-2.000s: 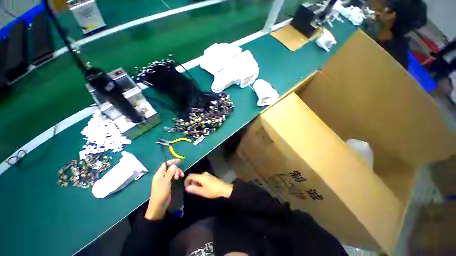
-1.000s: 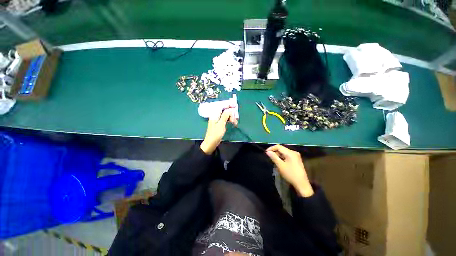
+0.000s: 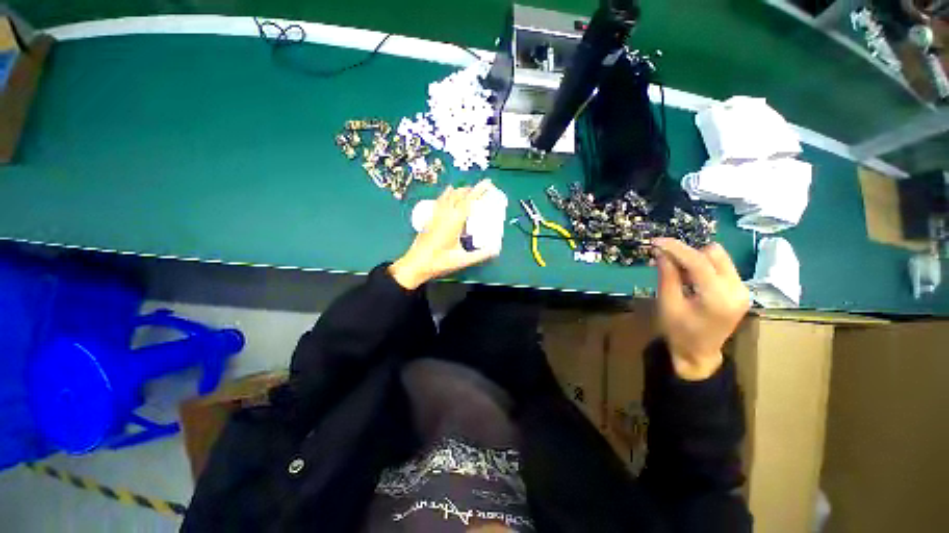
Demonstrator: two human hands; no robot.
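My left hand [image 3: 441, 242] is at the bench edge, its fingers around a white plastic housing [image 3: 485, 221]; its rounded end shows left of the fingers. My right hand [image 3: 703, 300] is at the front edge of the dark and brassy connector heap [image 3: 624, 221], thumb and fingertips close together; whether they pinch anything is too small to tell. Yellow-handled pliers [image 3: 538, 231] lie open on the bench between housing and heap. Black leads [image 3: 627, 130] run back from the heap.
Small white fittings [image 3: 458, 115] and brown-gold components [image 3: 390, 156] lie behind my left hand. A grey press unit [image 3: 536, 94] stands at the back. White housings [image 3: 754, 156] are stacked right. A blue stool [image 3: 78, 390] is lower left; a large carton [image 3: 885, 416] is lower right.
My left hand has taken up the white housing from the bench. My right hand has moved right and up to the connector heap. The thin black lead between my hands no longer shows.
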